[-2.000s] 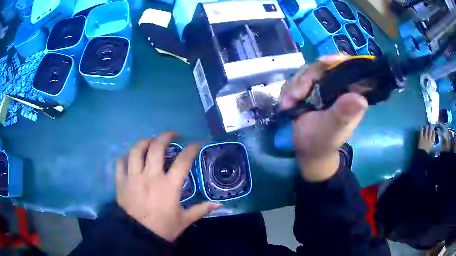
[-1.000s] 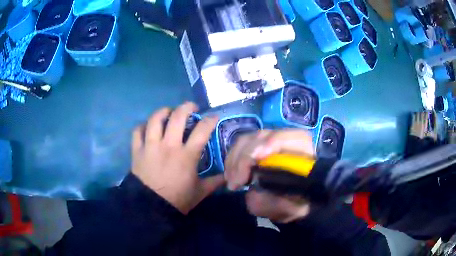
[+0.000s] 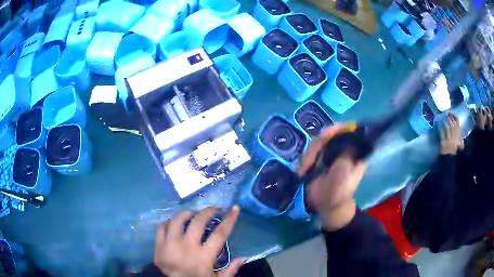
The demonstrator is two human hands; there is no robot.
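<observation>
My right hand (image 3: 337,176) holds the black electric screwdriver (image 3: 346,146) with its yellow-orange band, beside a blue speaker housing with a black driver (image 3: 275,185). The bit tip is blurred, so contact cannot be told. My left hand (image 3: 189,246) is spread over another speaker housing (image 3: 223,257) at the bench's front edge, fingers around it and partly hiding it. The screw feeder (image 3: 189,119), white and black with an open top tray, stands ahead between my hands. Its metal pick-up plate (image 3: 208,162) faces me.
Fitted housings (image 3: 307,70) stand in a group at the back right; several more (image 3: 64,145) stand at left. Empty blue housings (image 3: 132,48) are heaped behind the feeder. A black item with a white pad (image 3: 103,94) lies left of it. Another person's hand (image 3: 450,132) is at right.
The view has swung, showing more of the heap behind the feeder. My right hand and the screwdriver have moved right, away from my left hand, which still covers a housing.
</observation>
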